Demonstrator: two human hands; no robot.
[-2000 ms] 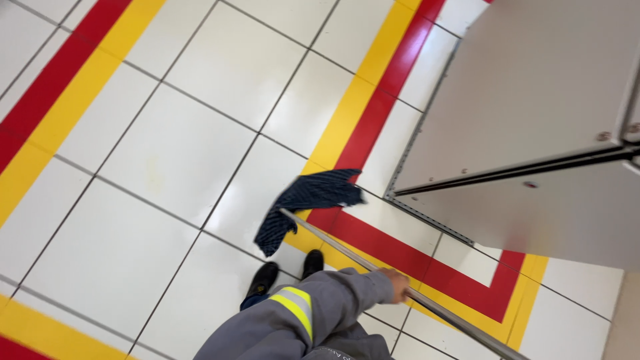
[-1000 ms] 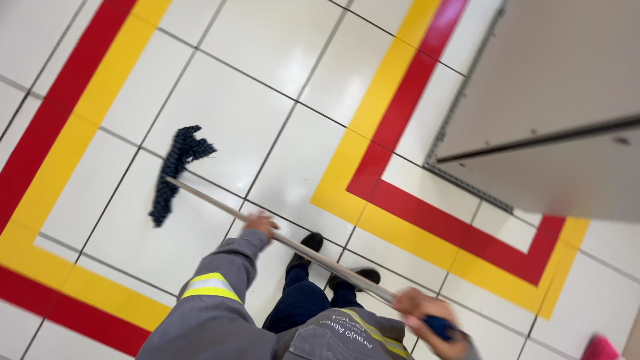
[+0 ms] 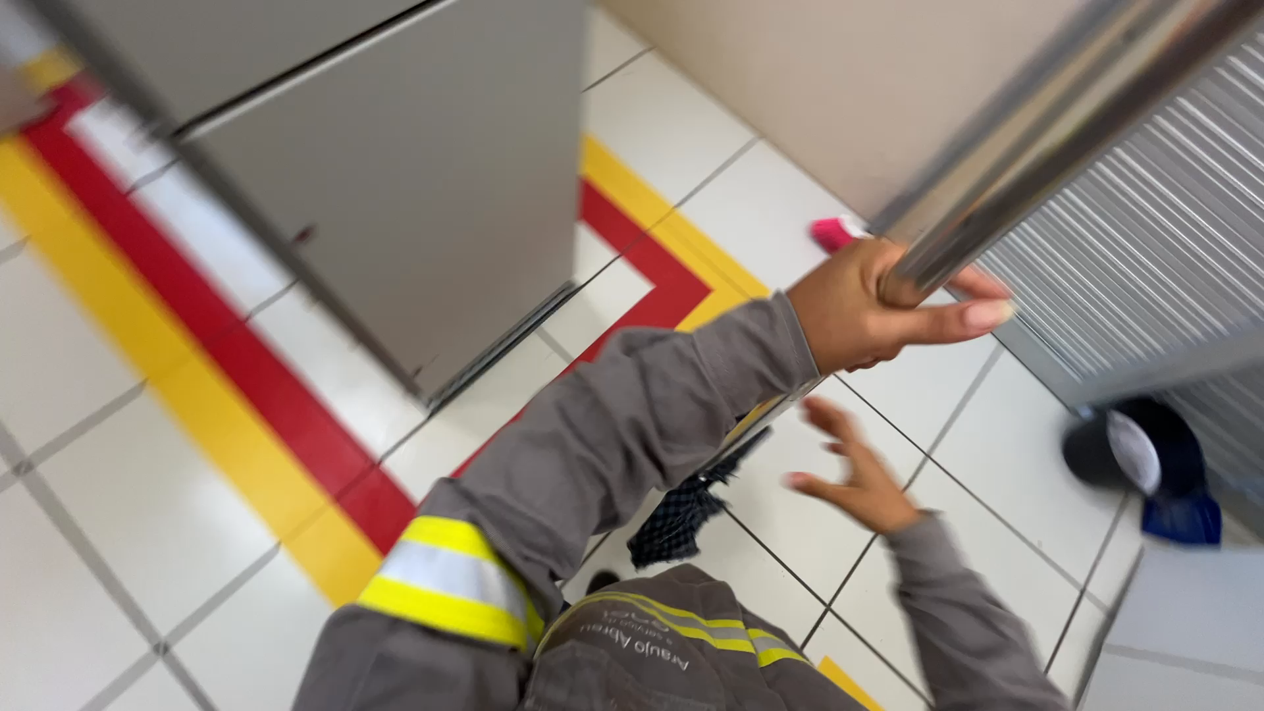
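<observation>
My left hand (image 3: pixel 869 311), in a grey sleeve with a reflective band, grips a shiny metal pole (image 3: pixel 987 222). The pole slants from the upper right down past the forearm. At its lower end, near my shoe (image 3: pixel 602 581), a dark checked cloth (image 3: pixel 681 518) lies on the white tiles, partly hidden by sleeve and torso. Below the pole, my right hand (image 3: pixel 869 484) holds nothing, its fingers apart.
A grey metal cabinet (image 3: pixel 425 207) stands at upper left, bordered by red and yellow floor bands (image 3: pixel 212 346). At right are a ribbed metal panel (image 3: pixel 1136 217), a black round container (image 3: pixel 1096 449) and a blue object (image 3: pixel 1180 518). A pink object (image 3: pixel 837 233) lies by the beige wall (image 3: pixel 770 79).
My right hand has let go of the pole, which both hands held one second ago. The cloth, then out on the tiles, now lies close by my feet. The view has turned strongly.
</observation>
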